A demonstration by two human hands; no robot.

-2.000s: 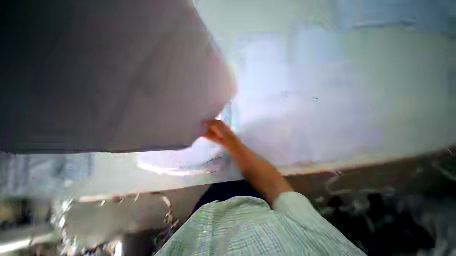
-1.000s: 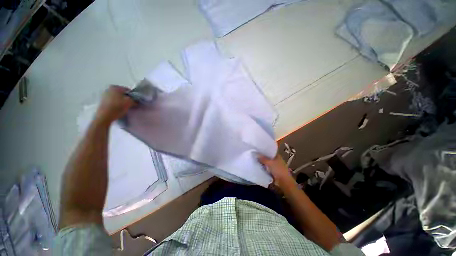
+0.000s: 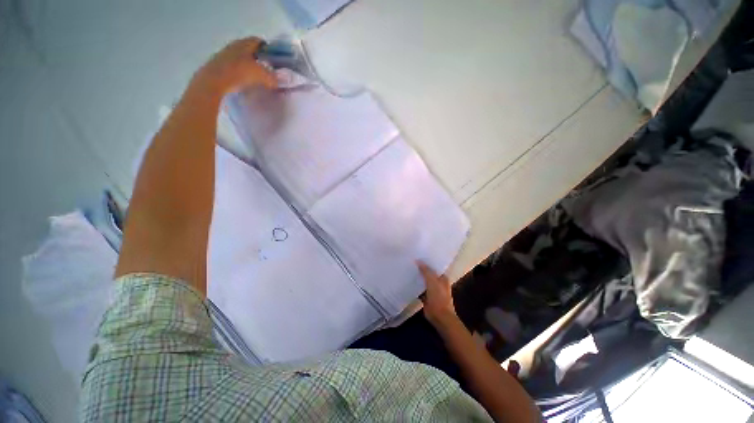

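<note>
A pale lilac-white body panel [image 3: 364, 178] with a curved cut-out at its top lies in front of me, with a crease across its middle. My left hand [image 3: 244, 66] grips its upper left end, where bluish fabric bunches at the fingers. My right hand [image 3: 438, 291] holds its lower right edge, thumb on top and the other fingers mostly hidden. Left of it, a stack topped by a pale sheet with a small drawn circle [image 3: 277, 273] lies against the panel's long edge. My left arm hides part of this stack.
More pale cut pieces [image 3: 70, 273] lie at the left. A light blue piece [image 3: 314, 10] is at the top, and curved light blue pieces [image 3: 616, 41] lie at the upper right. A greyish fabric bundle [image 3: 678, 240] and scraps are beyond the table edge [image 3: 537, 213].
The panel was lifted and slanted between my hands; it now lies flatter beside the stack. My left hand has moved up and right. The marked sheet with the circle now shows.
</note>
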